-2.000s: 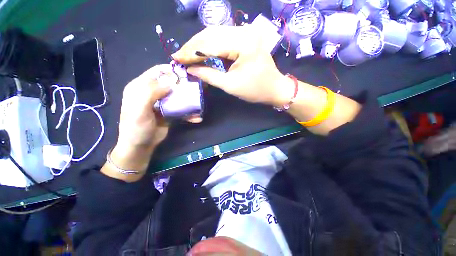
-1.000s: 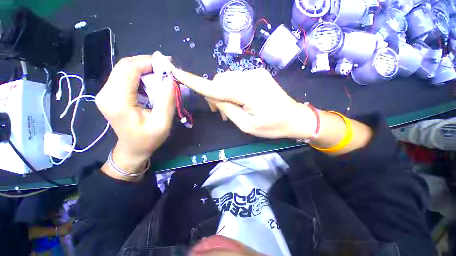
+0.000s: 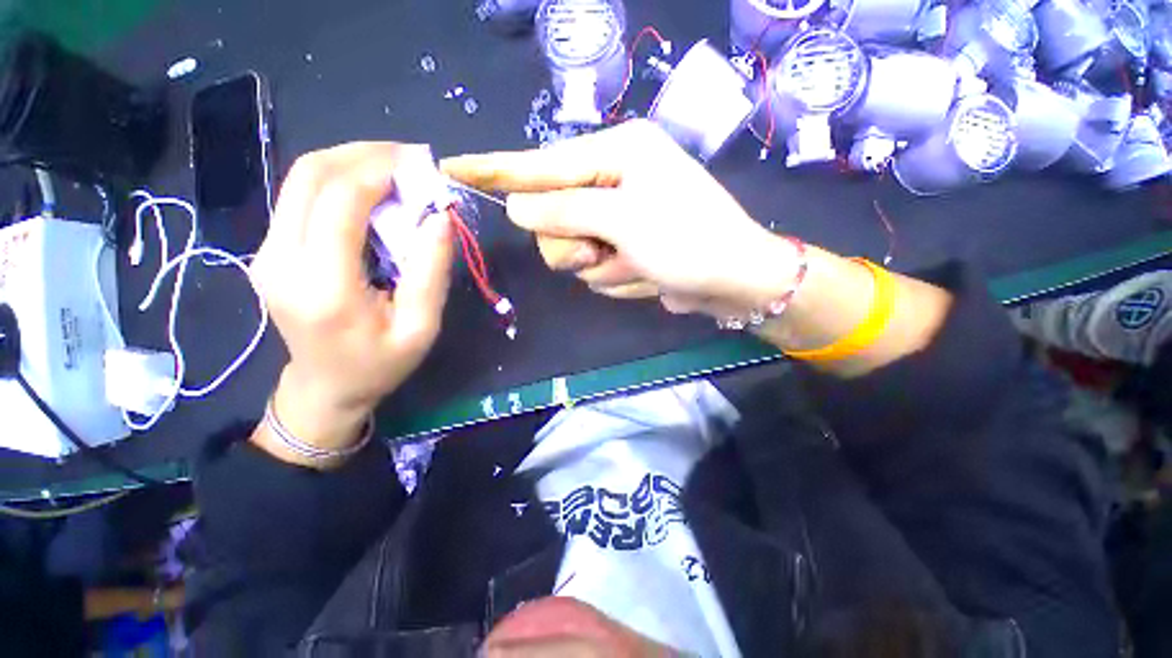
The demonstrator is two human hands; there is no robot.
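Observation:
My left hand [image 3: 345, 276] is closed around a lavender housing [image 3: 409, 212], which is mostly hidden by the fingers. Its pale neck points up at the fingertips. Red lead wires [image 3: 474, 261] hang from the neck, with a small white connector [image 3: 503, 307] at their lower end. My right hand [image 3: 617, 212] is just right of the housing. Its thumb and fingers pinch a thin, light, pointed tool [image 3: 479, 194], whose tip reaches the neck. The index fingertip is at the neck. Most of the tool is hidden in the hand.
A pile of lavender housings [image 3: 900, 97] lies at upper right. Small clear rings [image 3: 541, 122] are scattered beyond my right hand. At left are a phone [image 3: 231, 144], white cable [image 3: 193, 257], white box [image 3: 58, 337] and black cylinder [image 3: 77, 116]. A green edge strip [image 3: 643, 372] runs in front.
The housing was turned in my left hand, and its red wires now hang down. My right hand moved off it, then back to the neck, and the thin tool now shows.

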